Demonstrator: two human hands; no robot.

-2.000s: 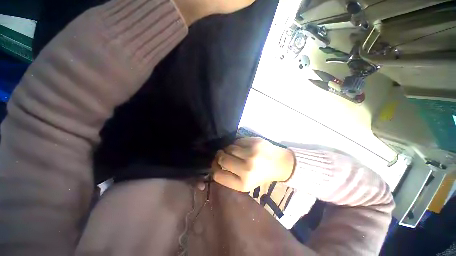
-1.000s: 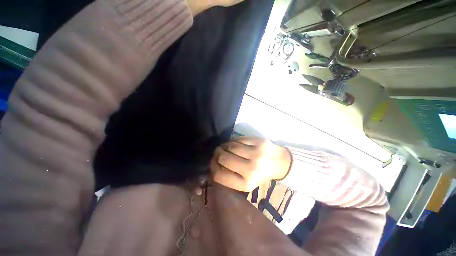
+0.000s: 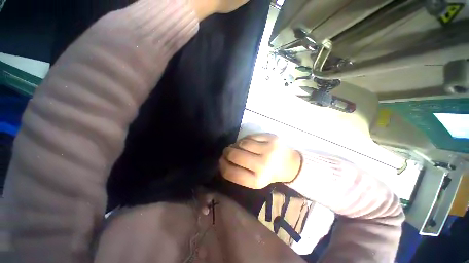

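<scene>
A large black garment panel (image 3: 180, 97) lies over the table's front and hangs towards my lap, its straight right edge beside the machine bed. My right hand (image 3: 259, 160) has its fingers curled on the panel's lower right edge. My left hand (image 3: 218, 5) is at the top edge of the picture, mostly cut off, on the upper part of the cloth; its fingers are not visible. The sewing machine (image 3: 401, 51) stands at the upper right. Its presser foot area (image 3: 280, 64) is right of the cloth edge, washed out by glare. Red and dark snips (image 3: 342, 104) lie on the bed.
A green-framed control panel (image 3: 452, 126) is at right. A small pale tray (image 3: 434, 203) is at the machine's right end. A tan piece with black strips (image 3: 284, 218) is below the table edge. A green table edge (image 3: 20, 82) shows at far left.
The machine and snips appear further left in the view, and more of the control panel screen shows. My right hand stays curled at the cloth's lower edge.
</scene>
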